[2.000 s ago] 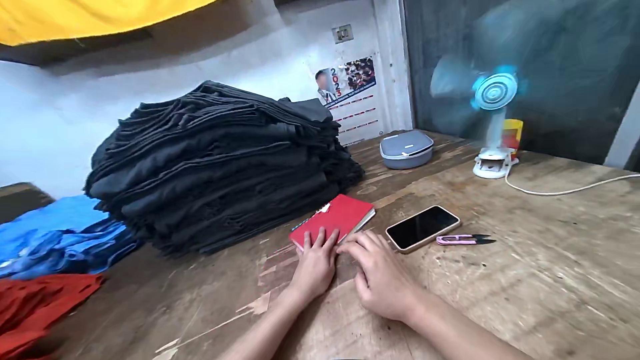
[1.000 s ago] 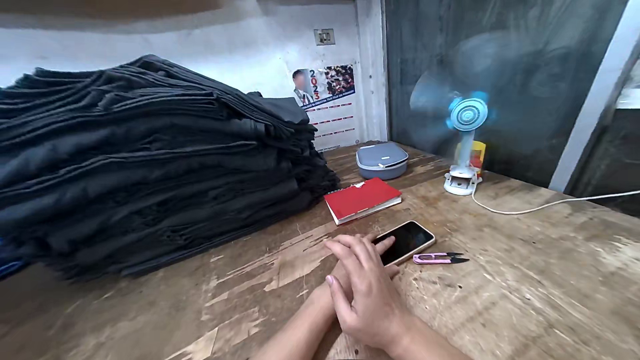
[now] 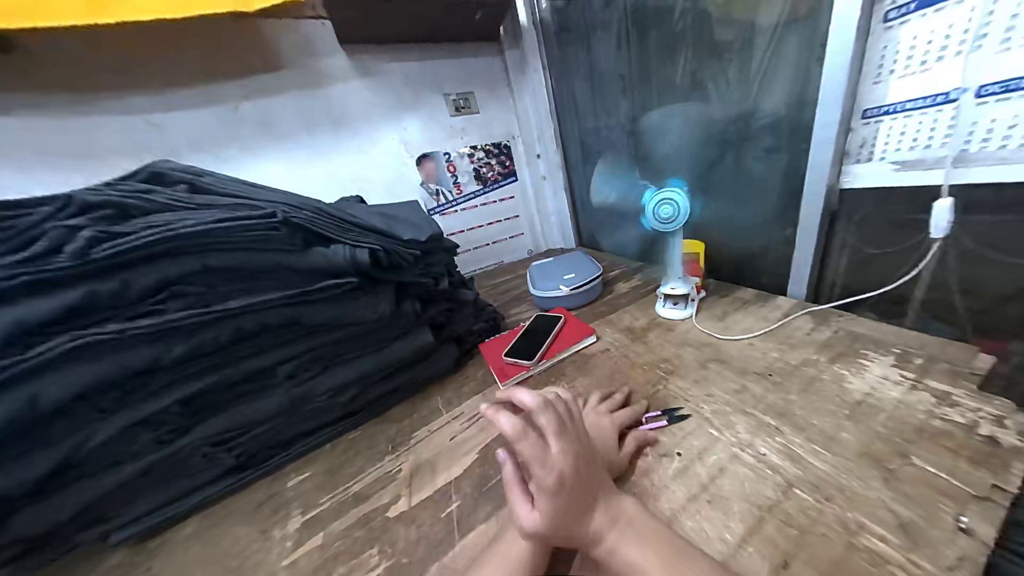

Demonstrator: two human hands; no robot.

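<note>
My left hand point(image 3: 614, 426) lies palm down on the wooden table, fingers spread. Its fingertips and thumb are beside the pink handles of thread snips point(image 3: 666, 420); the handle ends are partly hidden, and whether they touch cannot be told. Crossed over it is my right hand point(image 3: 552, 464), empty, with loosely bent fingers and the thumb apart. Beyond the hands, a smartphone point(image 3: 534, 339) with a dark screen rests on a red spiral notebook point(image 3: 572, 354).
A tall stack of black folded cloth point(image 3: 208, 344) fills the left side. Farther back stand a grey-blue case point(image 3: 565, 280) and a running clip fan point(image 3: 666, 210), whose white cord point(image 3: 808, 310) runs right. The worn tabletop point(image 3: 784, 448) has chipped patches.
The phone, on the bare table beside the notebook in both earlier frames, now lies on the notebook. My left hand has moved from the phone to beside the snips. The view has shifted.
</note>
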